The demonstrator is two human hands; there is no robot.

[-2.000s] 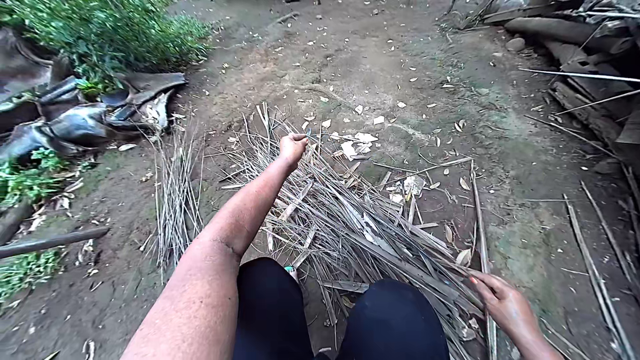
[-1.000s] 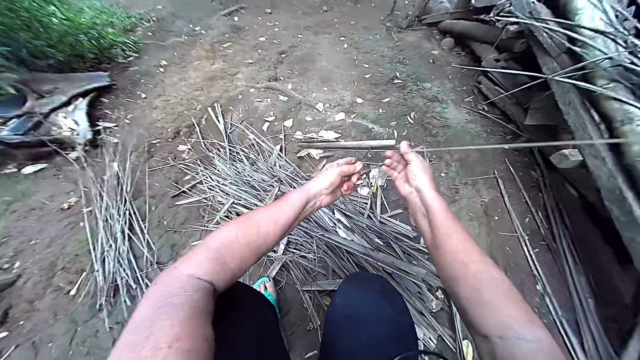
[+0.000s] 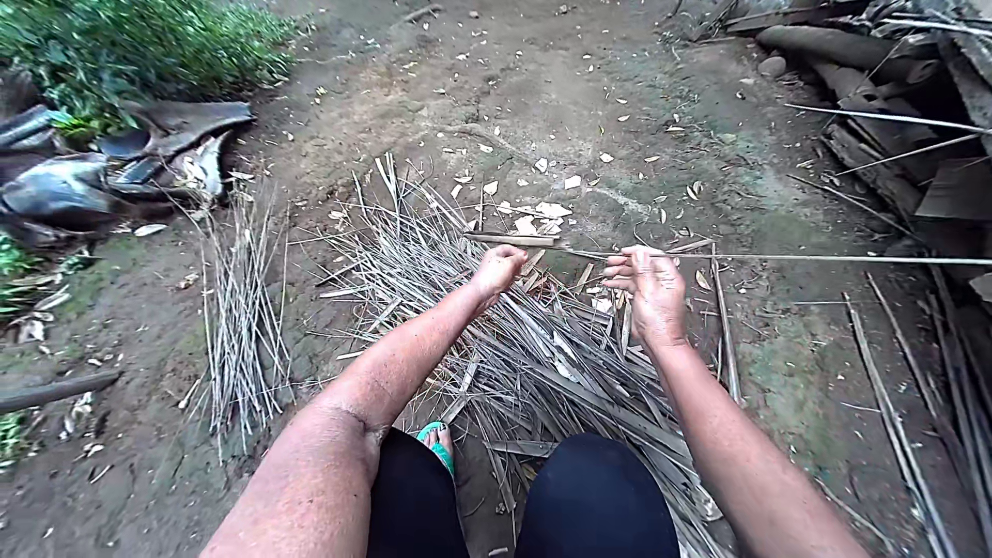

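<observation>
My right hand (image 3: pixel 651 291) is at centre right, its thumb and fingers closed on a long thin stick (image 3: pixel 806 257) that runs level to the right edge. Left of it, my left hand (image 3: pixel 498 273) has curled fingers right below a flat brown piece (image 3: pixel 511 240); its grip is hidden. This piece narrows toward the right hand; whether it is part of the stick or a tool cannot be told. Under both hands lies a large heap of dry sticks and leaf strips (image 3: pixel 573 372). A smaller bundle of thin sticks (image 3: pixel 244 333) lies on the ground to the left.
My knees (image 3: pixel 597 496) and a foot in a green sandal (image 3: pixel 438 446) are at the bottom. Logs and bark (image 3: pixel 860 62) are piled at the right. Dry sheaths (image 3: pixel 70 186) and green plants (image 3: pixel 147 54) are at the upper left. Long stalks (image 3: pixel 891 418) lie at the lower right.
Two seconds ago my hands were far apart, the right low over the heap; by one second ago they had come close together at the stick. Since then they have moved slightly apart.
</observation>
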